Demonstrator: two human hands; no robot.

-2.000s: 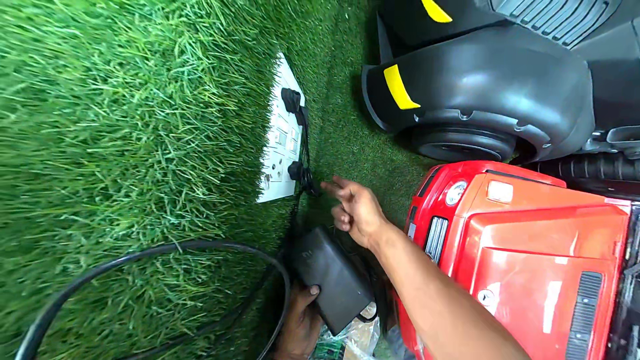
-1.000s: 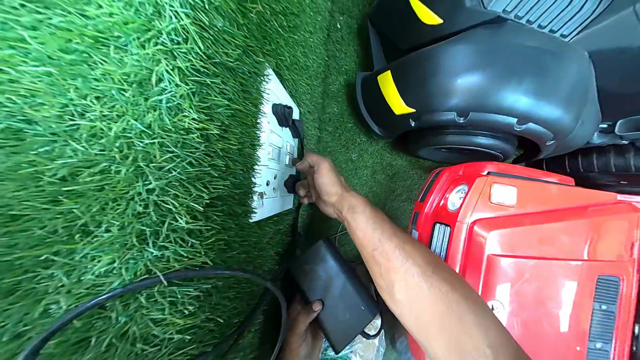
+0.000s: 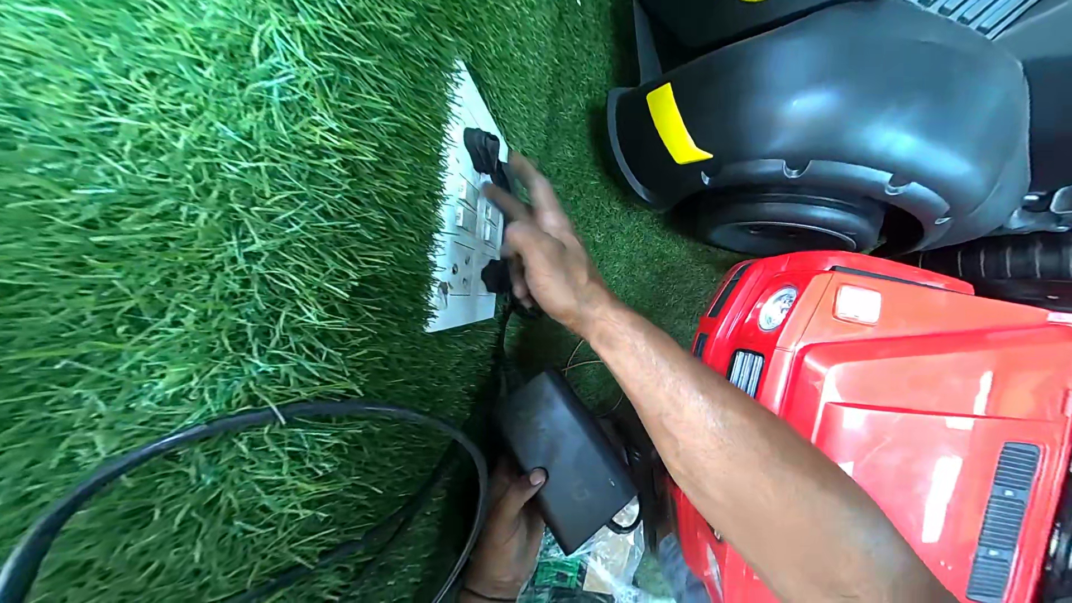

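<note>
A white switch and socket panel (image 3: 462, 209) is set in the artificial grass wall. Two black plugs sit in it, an upper plug (image 3: 482, 151) and a lower plug (image 3: 496, 275). My right hand (image 3: 548, 251) is at the panel's right edge, fingers spread over its switches, partly blurred; its lower fingers lie beside the lower plug and hide part of it. Below, my left hand (image 3: 511, 523) holds a black rectangular box (image 3: 565, 461), thumb on its near face. Black cables run down from the plugs behind the box.
A thick black cable (image 3: 335, 409) loops across the grass at lower left. On the right stand a red ride-on toy vehicle (image 3: 896, 368) and a black vehicle body with a wheel (image 3: 821, 126). Clear plastic packaging (image 3: 615, 557) lies below the box.
My right hand first moved to the lower plug, then its fingers spread upward over the switches. My left hand keeps hold of the black box.
</note>
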